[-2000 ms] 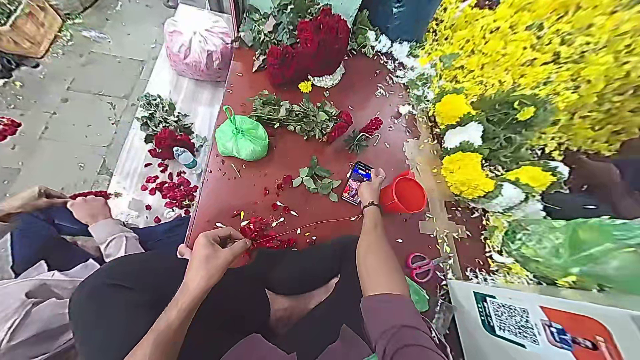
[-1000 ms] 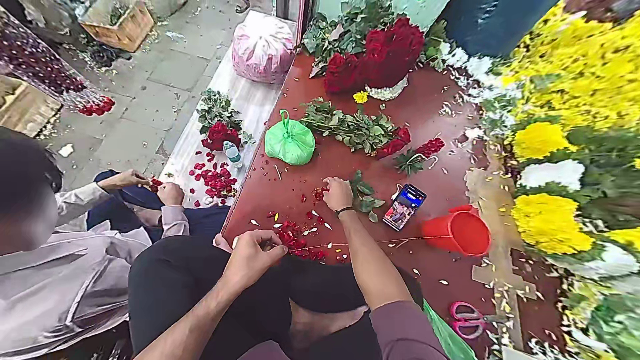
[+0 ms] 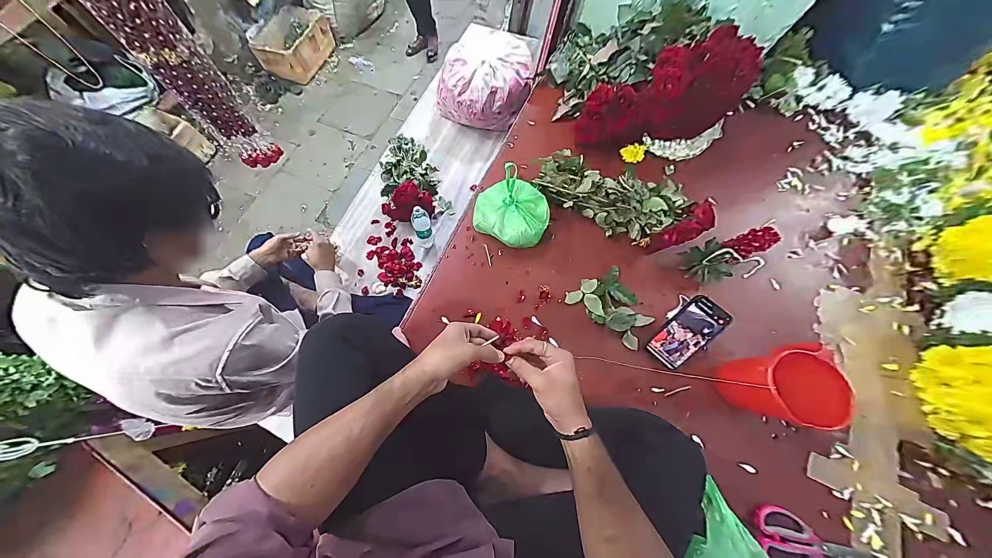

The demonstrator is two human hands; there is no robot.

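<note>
My left hand [image 3: 459, 353] and my right hand [image 3: 542, 376] meet at the fingertips above my lap. The left fingers pinch a thin pale stick or needle. The right thumb and forefinger close on something small by its end; what exactly is hidden. A thin thread [image 3: 659, 370] runs from the right hand to a red plastic cup [image 3: 814, 387] lying on its side or tilted. Behind the hands lie loose red rose petals [image 3: 508, 332]. A smartphone [image 3: 690, 332] with a lit screen and a leafy rose sprig [image 3: 608, 302] are farther back on the red surface.
A knotted green plastic bag [image 3: 511, 213], cut rose stems [image 3: 620, 198] and a red rose bunch [image 3: 682, 85] stand beyond. Pink-handled scissors [image 3: 787, 531] lie at lower right, yellow chrysanthemums [image 3: 961, 395] at the right edge. At left, another person [image 3: 170, 333] sits close by.
My right hand has come back from over the table to meet my left hand. Two seconds ago it was at the phone, which lay close to the cup. The view has swung left.
</note>
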